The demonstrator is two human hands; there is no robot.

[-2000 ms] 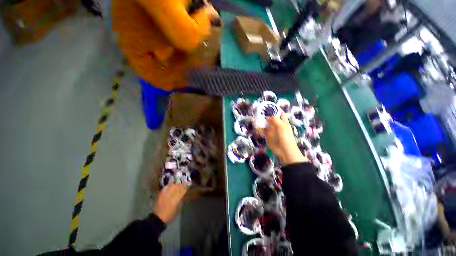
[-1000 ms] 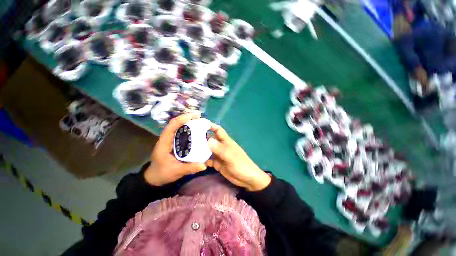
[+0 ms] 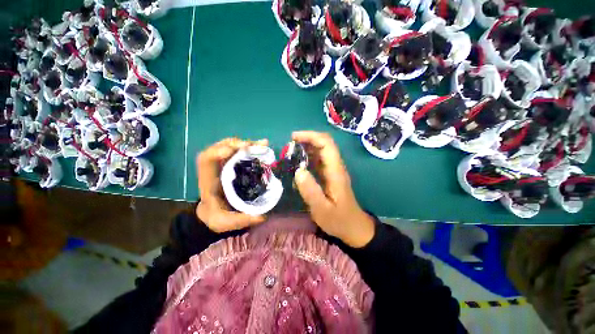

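My left hand (image 3: 218,186) holds a white camera housing (image 3: 267,199) with its open back turned up, showing dark insides. My right hand (image 3: 326,179) pinches a small dark camera module (image 3: 297,158) between thumb and fingers, just right of the housing. Short red lead wires (image 3: 268,171) run between the housing and the module. Both hands are near the bench's front edge, in front of my body. The far side of the module is partly hidden by my fingers.
The green bench (image 3: 235,72) carries half-built camera units in a left group (image 3: 134,137) and a larger right group (image 3: 388,134), with red wires. A thin pale line crosses the bench beside the left group. A blue stool (image 3: 466,254) and yellow-black floor tape (image 3: 492,303) show below the bench.
The view has swung round to face the bench squarely. The housing, its LED front showing before, now has its open back up. The module is now in my right hand, apart from the housing.
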